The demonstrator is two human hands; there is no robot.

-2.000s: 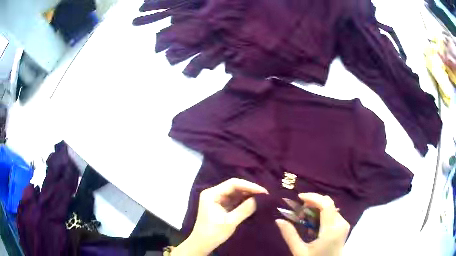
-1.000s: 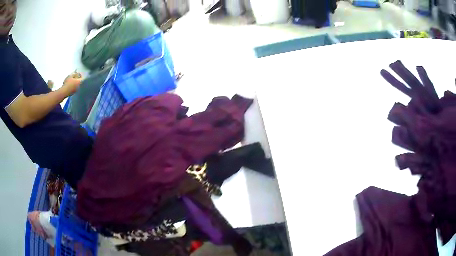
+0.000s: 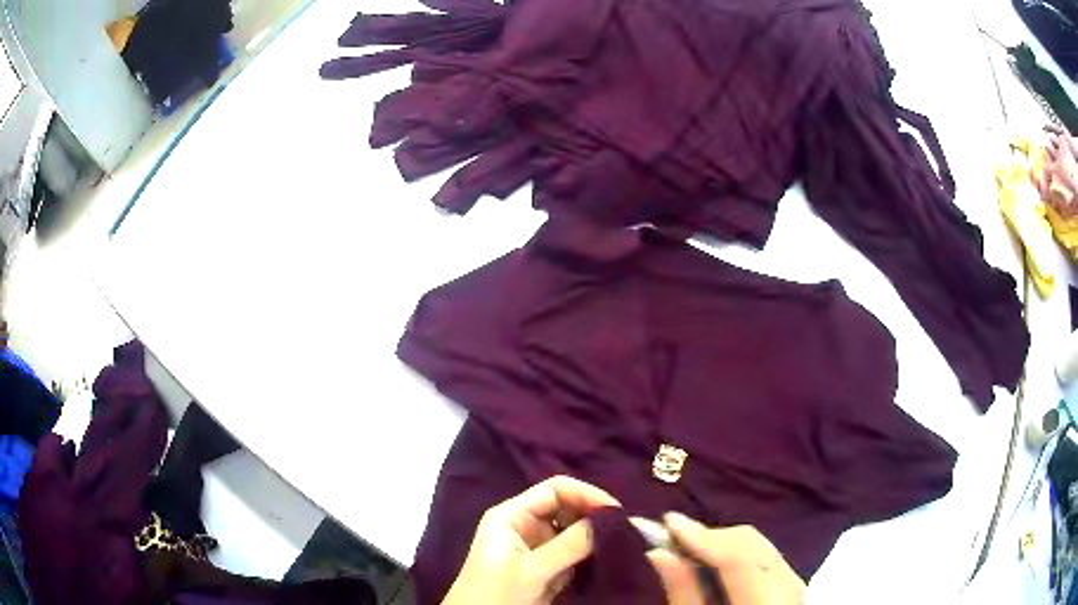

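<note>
A dark maroon top (image 3: 757,366) lies on the white table (image 3: 296,248) in front of me. Its small gold ornament (image 3: 669,462) shows just above my hands. My left hand (image 3: 538,538) pinches a raised fold of the maroon cloth at the bottom of the picture. My right hand (image 3: 721,565) holds small thread snips (image 3: 653,532), mostly hidden by the fingers, with the pale blades against the fold. Both hands are partly cut off by the lower edge. No thread can be made out.
A pile of maroon tops (image 3: 662,106) lies farther up, strip-like sleeves fanned left and one sleeve stretched right. A maroon heap (image 3: 89,485) hangs at lower left beside leopard-patterned cloth (image 3: 177,539). Yellow cloth (image 3: 1026,213) and tool clutter lie along the right edge.
The view swung left to a person beside blue crates, then back to the table. Compared with the oldest frame, my hands are lower and closer together, with cloth now bunched up between them.
</note>
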